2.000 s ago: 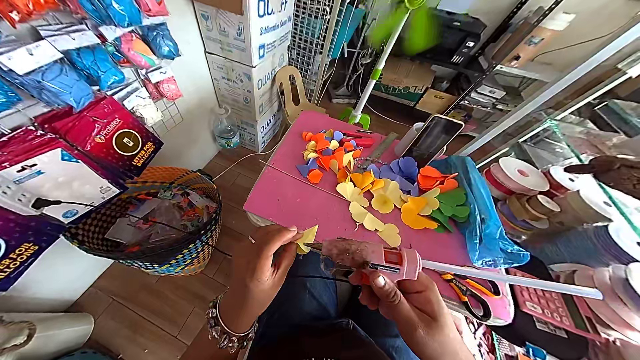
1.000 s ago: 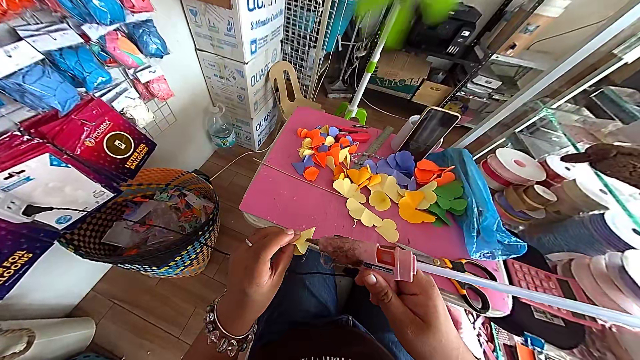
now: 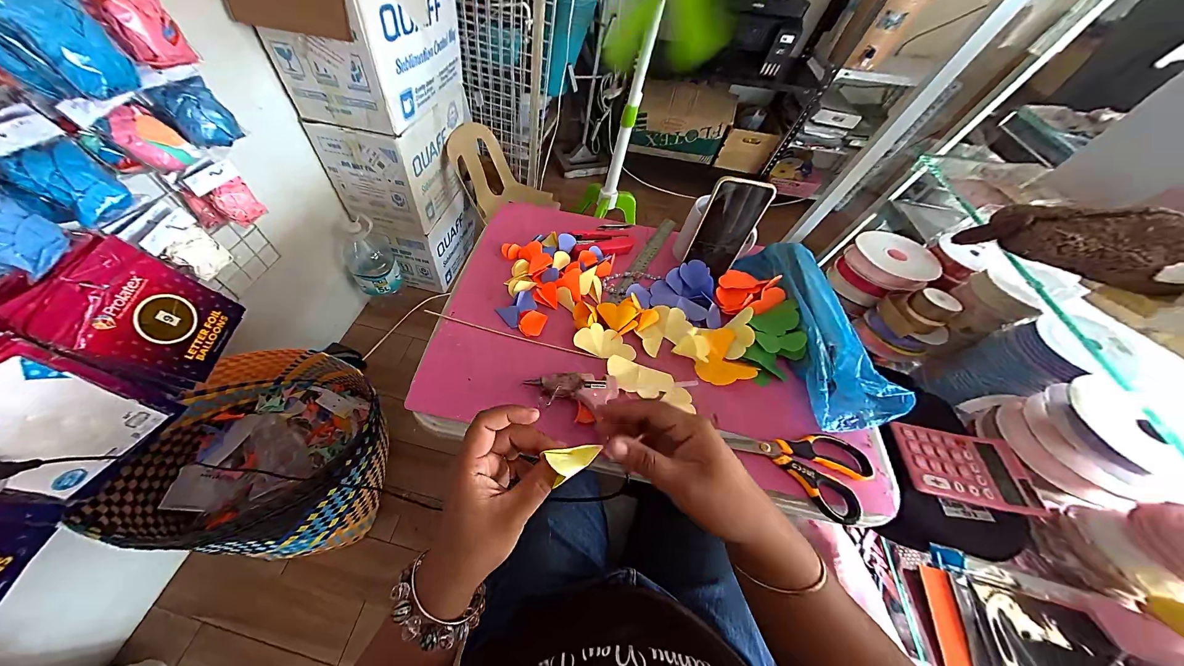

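Between thumb and fingers, my left hand [image 3: 504, 462] pinches a folded yellow paper piece [image 3: 572, 461]. My right hand [image 3: 671, 458] is at the paper's right edge, thumb and fingers close together; whether it grips the edge cannot be told. Just beyond the hands, a pink hot glue gun [image 3: 583, 387] lies on the pink tabletop [image 3: 481, 356], its nozzle pointing left. Pale yellow paper petals [image 3: 638, 377] lie behind it, with purple paper petals [image 3: 684, 291], green paper petals [image 3: 777, 333] and orange paper petals [image 3: 747, 291] farther back. Smaller coloured paper pieces [image 3: 546, 277] form a heap at the back left.
Orange-handled scissors [image 3: 819, 467] rest at the table's right front edge, near a pink calculator [image 3: 962, 467]. A blue plastic bag [image 3: 837, 351] hangs over the right side. A phone [image 3: 729, 222] stands upright at the back. A woven basket [image 3: 324, 509] is at left, ribbon spools [image 3: 893, 259] at right.
The glue gun, earlier in my right hand with its nozzle by the yellow paper, now lies on the table. My right hand has moved to the paper, which my left hand still holds.
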